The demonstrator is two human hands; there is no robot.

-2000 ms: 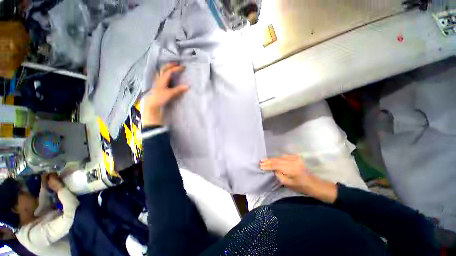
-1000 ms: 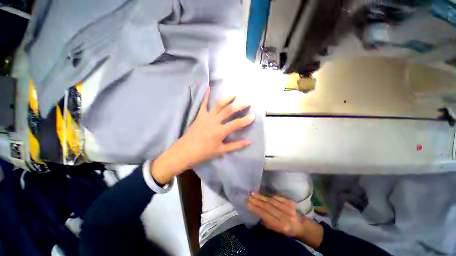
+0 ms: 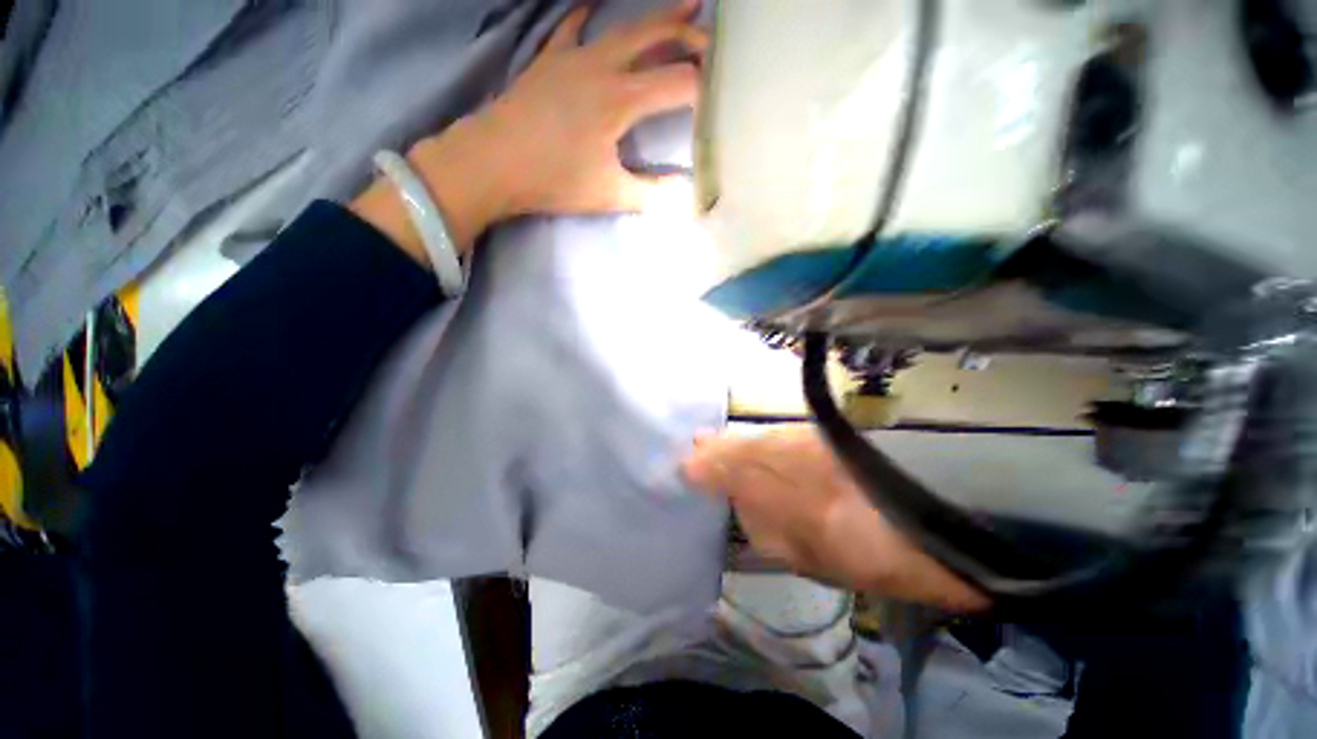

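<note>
A grey garment panel (image 3: pixel 491 390) lies over the table and hangs toward my lap, washed out by bright light near the machine. My left hand (image 3: pixel 578 123) lies on its upper part with fingers spread, left of the cream-white sewing machine head (image 3: pixel 823 145); some fingertips are cut off or hidden. My right hand (image 3: pixel 809 513) pinches the panel's right edge, partly behind a dark curved bar (image 3: pixel 924 520). The needle and presser foot area is blurred and mostly hidden under the head.
More grey pieces (image 3: pixel 145 145) lie at the upper left. Black-and-yellow tape (image 3: pixel 80 390) marks the table at left. White cloth (image 3: pixel 578 635) lies over my lap. A small brass block (image 3: pixel 871 409) sits on the machine bed (image 3: pixel 953 459). Grey cloth shows at the lower right.
The view has moved in close to the machine head. My left hand has moved up along the panel. My right hand has moved up along its right edge, closer to the bright spot.
</note>
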